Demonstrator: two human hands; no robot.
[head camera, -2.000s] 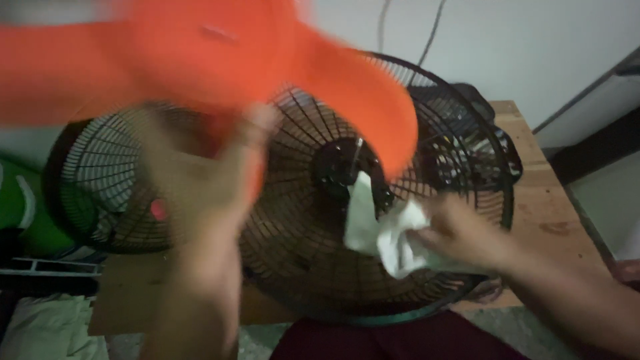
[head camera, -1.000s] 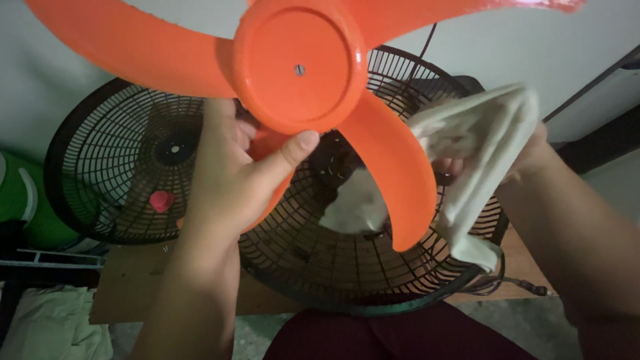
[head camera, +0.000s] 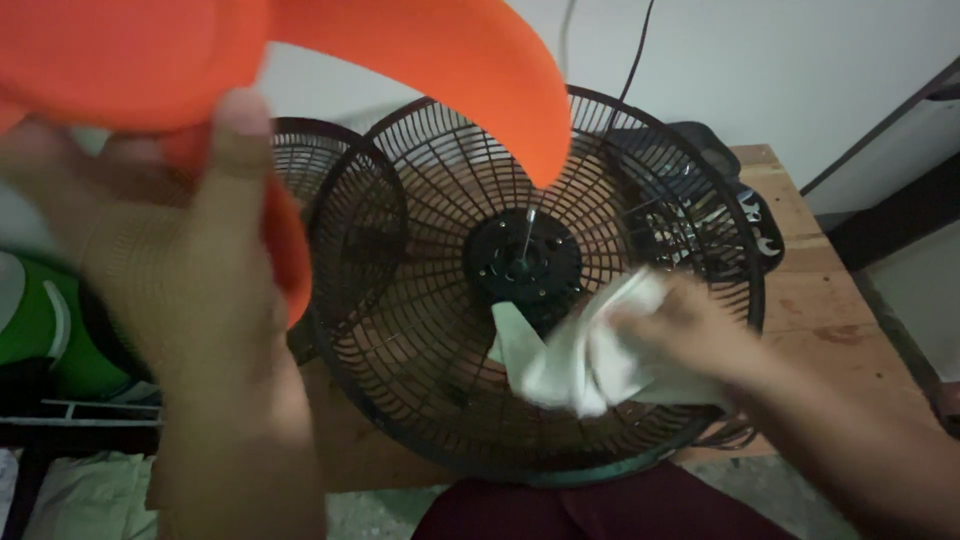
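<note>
My left hand (head camera: 187, 202), blurred and close to the camera, grips the orange plastic fan blade (head camera: 420, 52) near its hub at upper left. One blade reaches right, its tip in front of the fan's black wire grille (head camera: 405, 375). The motor shaft (head camera: 529, 225) stands up from the dark motor housing (head camera: 487, 255) at the grille's middle. My right hand (head camera: 667, 322), also blurred, is closed on a white cloth (head camera: 592, 360) over the lower right of the grille, just beside the housing. A corner of the cloth hangs to the left.
Under the grille is a wooden table (head camera: 840, 330). A second black grille (head camera: 300, 135) lies behind at left. An open tool case with wrenches (head camera: 761, 217) sits at right. A cable (head camera: 731, 435) lies by the front edge. A green container (head camera: 75, 322) stands at far left.
The orange fan blade in my left hand has moved left and fills more of the view. My right hand has moved the white cloth lower, and it is now bunched rather than spread out.
</note>
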